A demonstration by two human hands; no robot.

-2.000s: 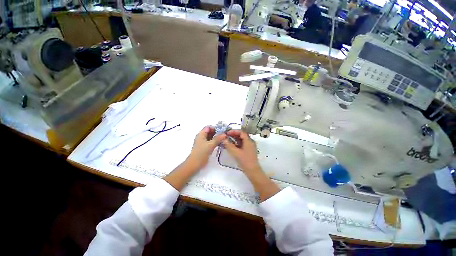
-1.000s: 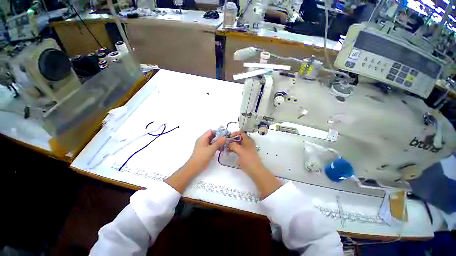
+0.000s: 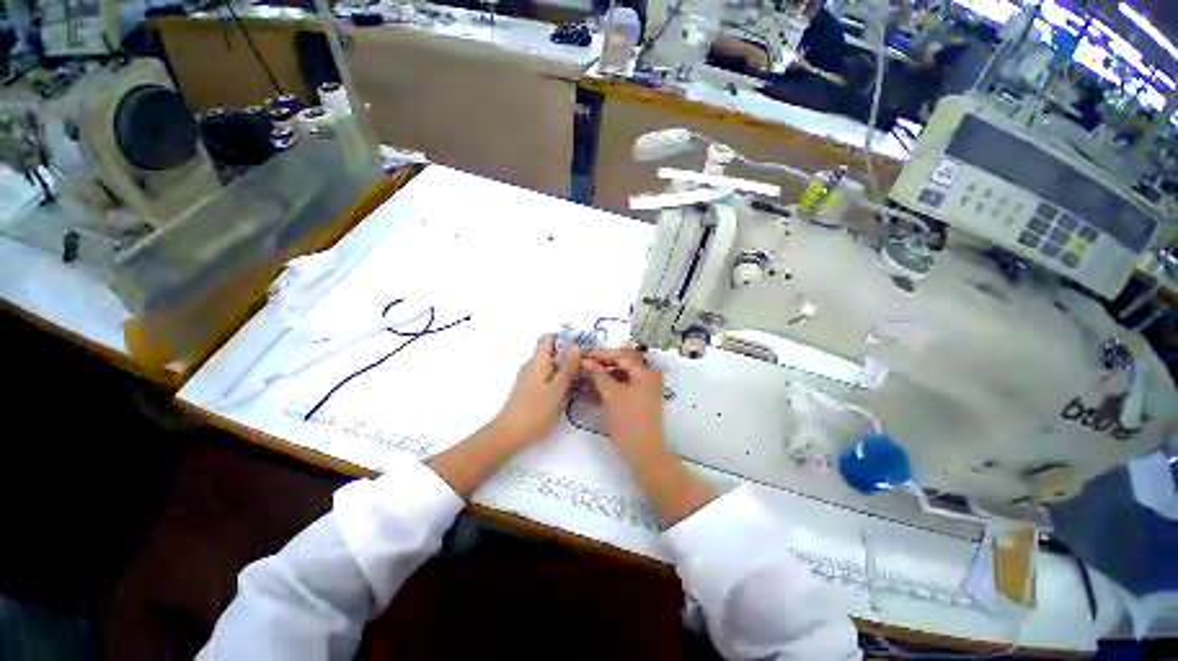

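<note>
My left hand and my right hand are close together over the white table, just left of the sewing machine's needle end. Both hold a small bundle of grey fabric pieces between the fingertips. The bundle's lower part is hidden by the fingers. A thin dark cord shows beside and below the hands, partly covered by them. Another dark cord lies loosely curled on the table to the left.
A large cream sewing machine with a control panel stands at the right. A blue round object lies on its bed. A clear plastic guard stands at the table's left edge. White scraps lie near it.
The hands remain together in nearly the same place; the fingers have shifted slightly around the grey bundle. The whole view has moved a little with the head.
</note>
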